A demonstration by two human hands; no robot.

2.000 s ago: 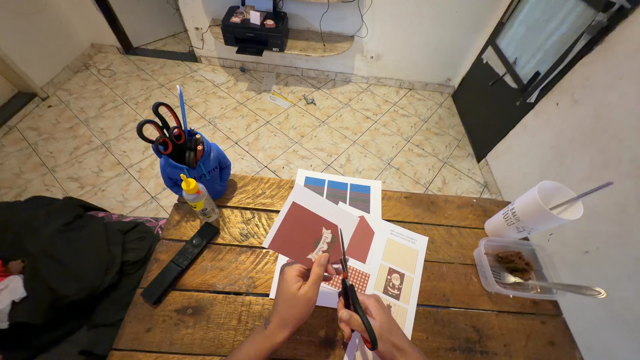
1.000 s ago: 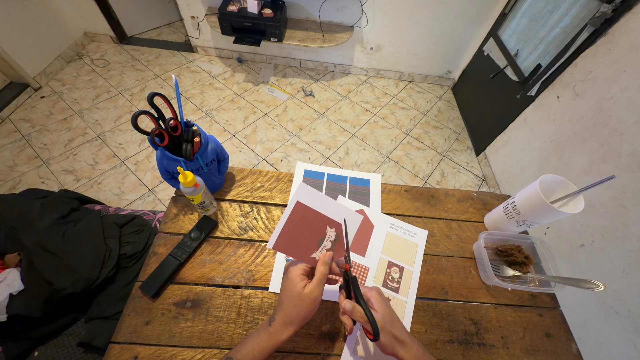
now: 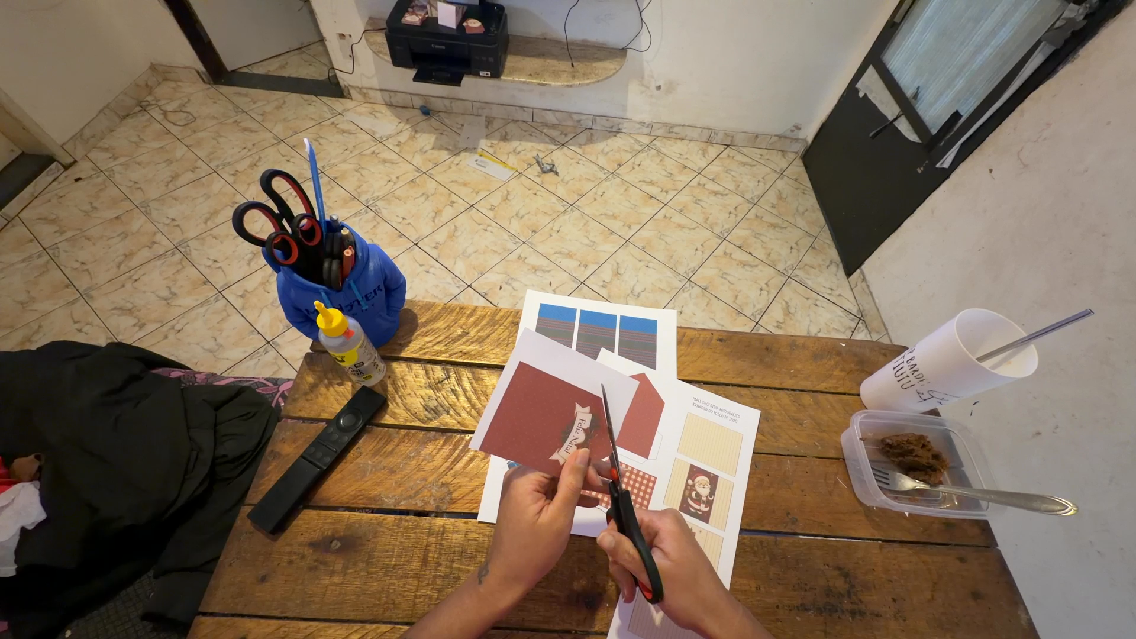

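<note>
My left hand [image 3: 537, 519] pinches the lower edge of a white paper sheet [image 3: 555, 344] printed with a dark red panel and a small banner. In my right hand [image 3: 666, 559] are black-and-red scissors [image 3: 626, 506], their blades pointing up along the right edge of the red panel. The blades look nearly closed; whether paper lies between them cannot be told. Beneath the held sheet lie several printed sheets, one with blue-topped panels [image 3: 596, 330], one with a red shape [image 3: 641, 417], one with cream panels and a Santa picture [image 3: 701, 491].
On the wooden table [image 3: 426, 568] a black remote control [image 3: 318, 460], a glue bottle [image 3: 351, 344] and a blue hoodie-shaped holder [image 3: 342, 284] with scissors stand or lie left. At right are a white cup [image 3: 941, 359] and a plastic container [image 3: 963, 444] with food and a fork [image 3: 994, 499]. Dark cloth [image 3: 115, 461] lies far left.
The scissors' blades have come closer together than a second ago. Both hands remain in about the same place over the sheets.
</note>
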